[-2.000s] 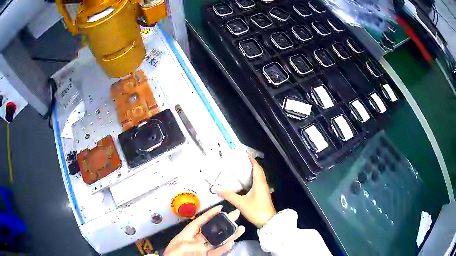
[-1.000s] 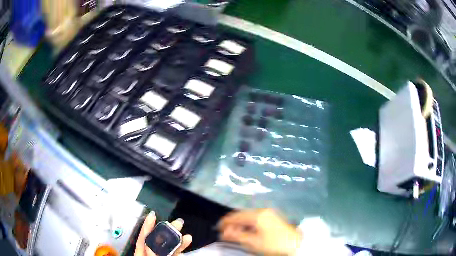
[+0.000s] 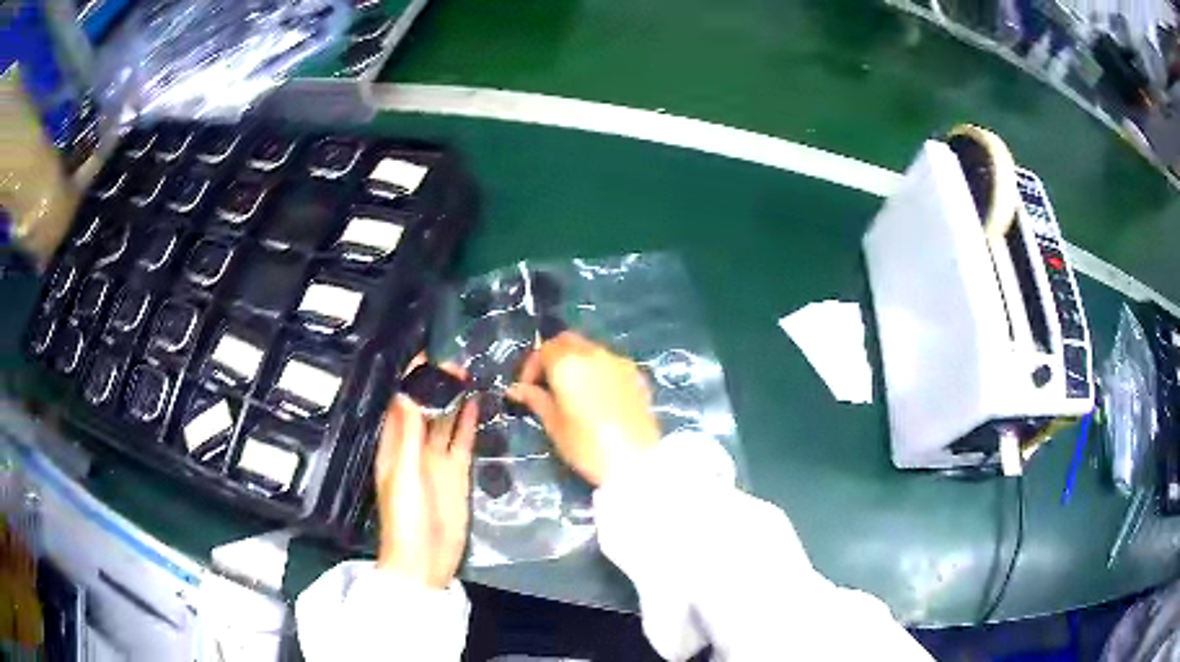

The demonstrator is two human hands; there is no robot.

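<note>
My left hand (image 3: 427, 472) holds a dark-faced watch case (image 3: 432, 385) at the near left part of the clear carrier sheet (image 3: 699, 375). My right hand (image 3: 589, 401) is over the sheet, fingertips bent down onto it beside the case. Whether a disc is between those fingertips cannot be told. Dark round discs (image 3: 494, 480) remain on the sheet's left part. The black blister tray (image 3: 347, 485) lies to the left, with watch cases in its pockets, several of them bearing white strips (image 3: 311, 384).
A white tape dispenser (image 3: 925, 310) with a yellowish roll stands at the right, a loose white paper scrap (image 3: 831, 349) beside it. Clear plastic bags (image 3: 233, 52) lie behind the tray. The machine bed's edge (image 3: 117, 569) shows at lower left. A white line crosses the green mat.
The view has turned from the press to the mat. My left hand has brought the watch case to the carrier sheet. My right hand has moved from the machine's corner onto the sheet.
</note>
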